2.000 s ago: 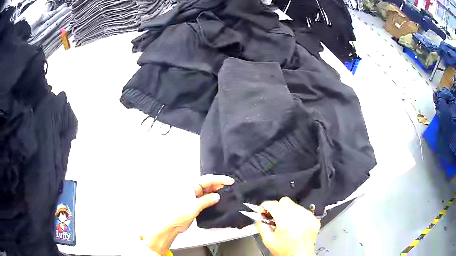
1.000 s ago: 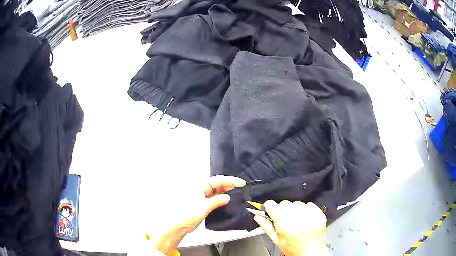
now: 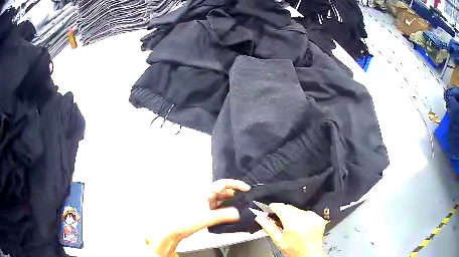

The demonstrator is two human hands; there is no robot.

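A black garment lies at the table's near edge, its gathered elastic waistband folded over towards me. My left hand pinches a fold of dark cloth near the garment's lower left. My right hand holds small silver thread snips, mostly hidden in the fingers. Their two pointed blades are apart and point left at the pinched cloth, close to my left fingertips. A thin pale thread shows on the cloth above my left fingertips.
More black garments overlap ahead, one with loose strands. A tall dark heap stands at left. A flat blue case with a cartoon figure lies beside it. Grey folded stacks and a small orange object are at the far left.
My left hand has changed its pinch: the thumb lies straighter and the cloth under it is bunched up. The snips stay in my right hand beside it. The whole view has shifted a little.
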